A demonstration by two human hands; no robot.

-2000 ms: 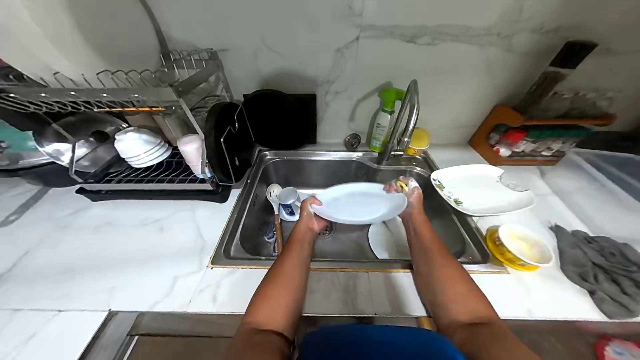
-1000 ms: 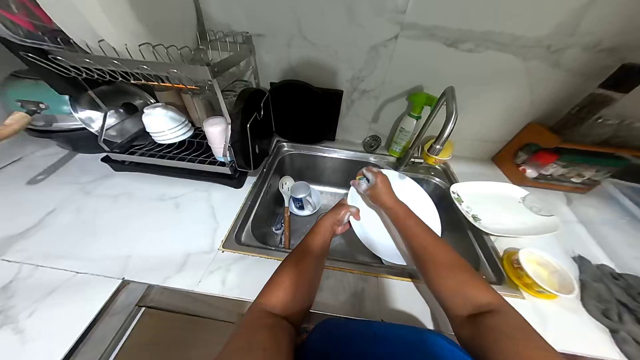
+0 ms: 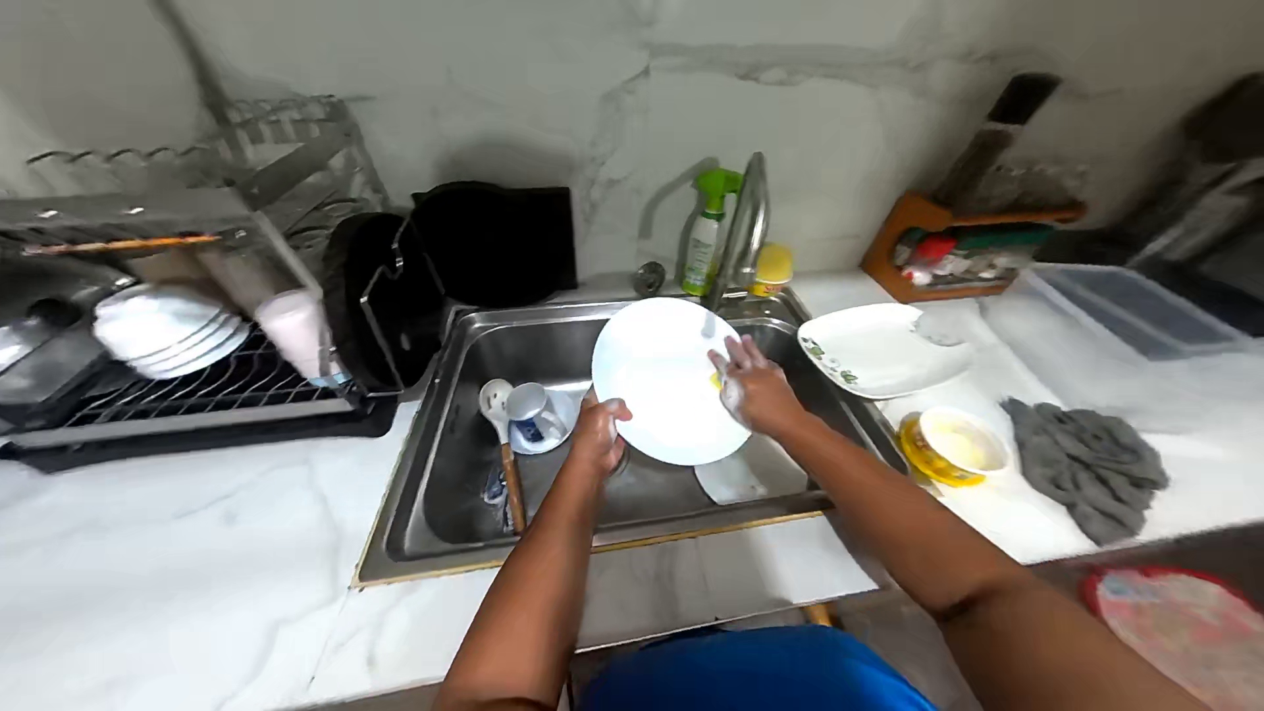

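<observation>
My left hand (image 3: 599,432) grips the lower left edge of a round white plate (image 3: 664,380), its thumb on the face. The plate is tilted over a stainless steel sink (image 3: 632,528). Suds cover the fingers of my right hand (image 3: 752,383), which presses a mostly hidden yellow sponge (image 3: 717,380) against the plate's right side. Below the plate, another white dish (image 3: 736,481) lies in the basin. At the basin's left are a white mug (image 3: 533,410) on a saucer (image 3: 561,420) and a slotted spoon (image 3: 496,398) beside a wooden handle (image 3: 512,489).
Behind the sink stand a faucet (image 3: 752,222) and a green-topped spray bottle (image 3: 704,237). A dish rack (image 3: 197,420) is at left. On the right counter are a square white plate (image 3: 879,351), a white bowl (image 3: 963,441), a grey cloth (image 3: 1091,469) and a clear plastic container (image 3: 1136,316).
The plate has turned in my hands. My right hand has moved from its upper left edge to its right side, and my left hand holds the lower left edge. The view has shifted.
</observation>
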